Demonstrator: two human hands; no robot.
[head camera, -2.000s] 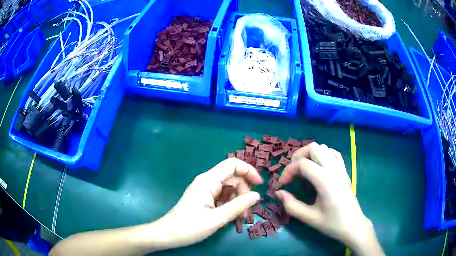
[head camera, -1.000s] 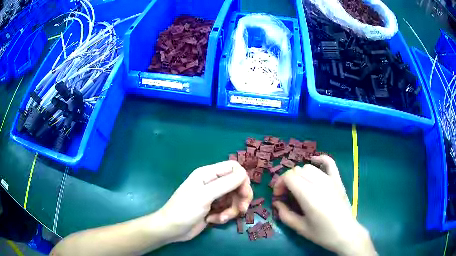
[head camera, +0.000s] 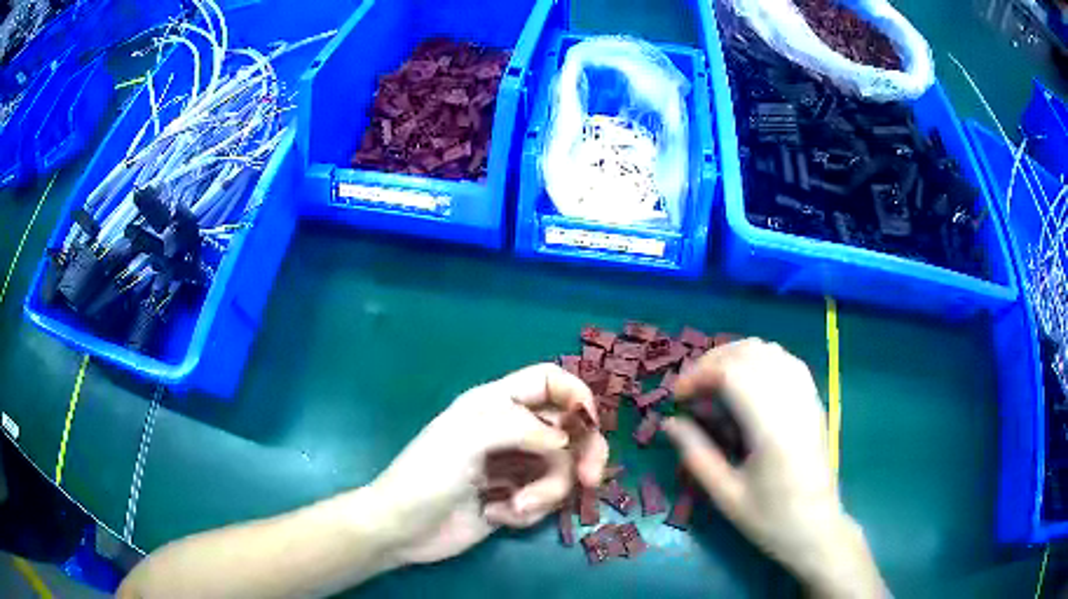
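Note:
Small red-brown plastic parts (head camera: 621, 359) lie in a loose pile on the green mat, with several more (head camera: 615, 541) scattered nearer me. My left hand (head camera: 504, 456) is curled around several red-brown parts in its palm, and one part shows at its fingertips. My right hand (head camera: 750, 439) is over the right side of the pile, slightly blurred, with thumb and fingers curled and apart. Dark red-brown shapes show under its fingers; I cannot tell whether it holds any.
Blue bins stand behind the pile: one with white leads and black ends (head camera: 146, 252), one of red-brown parts (head camera: 433, 111), a narrow bag-lined bin of small white parts (head camera: 615, 164), and a large bin of black parts (head camera: 843, 164) with a bag (head camera: 861, 41). Another bin is far right.
My left hand's fingers have opened a little around the parts. My right hand has moved slightly right and its thumb has spread. Scattered parts between the hands lie differently.

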